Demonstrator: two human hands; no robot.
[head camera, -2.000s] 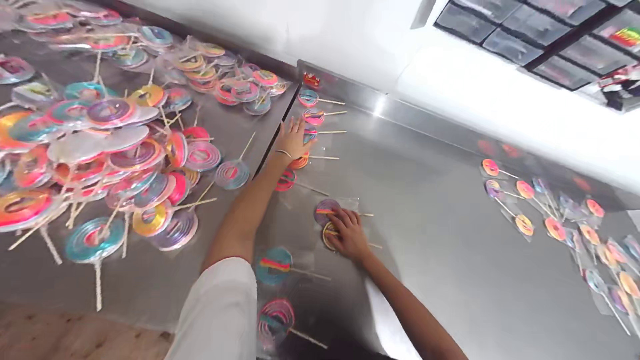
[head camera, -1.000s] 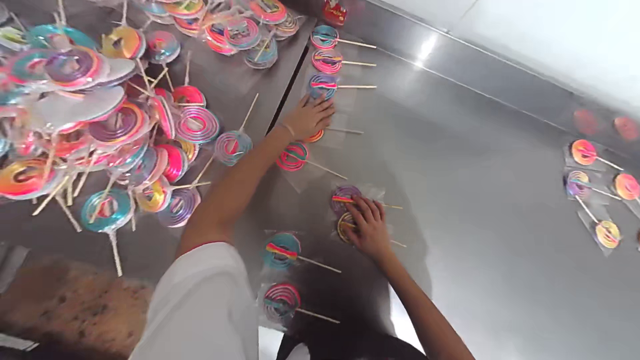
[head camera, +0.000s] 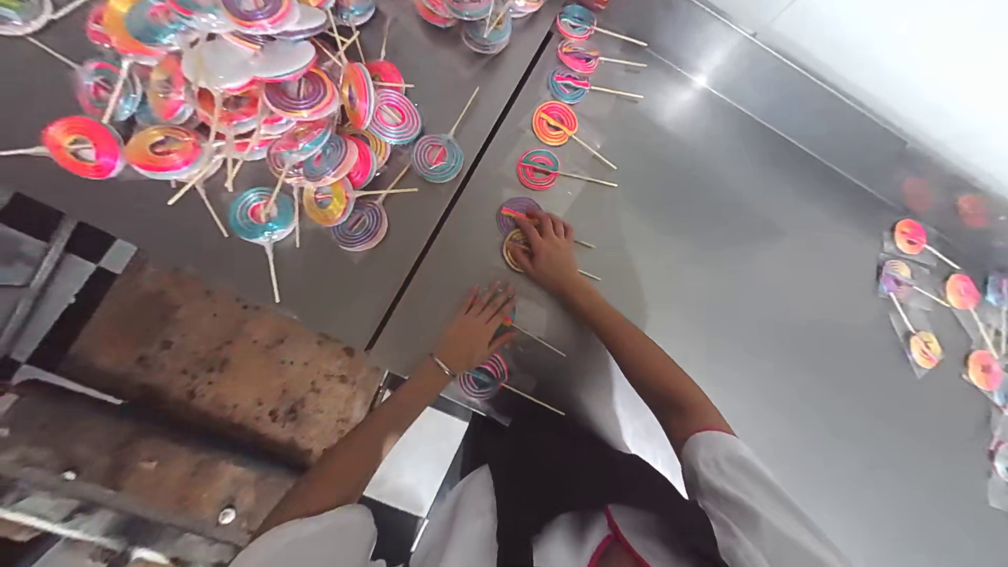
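Several wrapped spiral lollipops lie in a column along a dark seam in the metal table, sticks pointing right. My left hand (head camera: 474, 329), with a bracelet at the wrist, lies flat with fingers spread over a teal lollipop (head camera: 509, 316); a pink and dark spiral lollipop (head camera: 484, 378) is just below it. My right hand (head camera: 545, 248) rests its fingertips on a purple lollipop (head camera: 516, 214) and a yellow one (head camera: 516, 250) that lie close together. Above them are a red and teal lollipop (head camera: 538, 169) and an orange one (head camera: 555, 123).
A large heap of wrapped lollipops (head camera: 299, 90) covers the table's upper left. More wrapped lollipops (head camera: 962, 291) lie at the right, near the raised metal back edge (head camera: 835, 118). Below the left table edge is a stained brown surface (head camera: 228, 354).
My left hand has moved from the upper lollipops of the column down to the teal one near the bottom. My right hand stays at the purple and yellow lollipops. The view has shifted.
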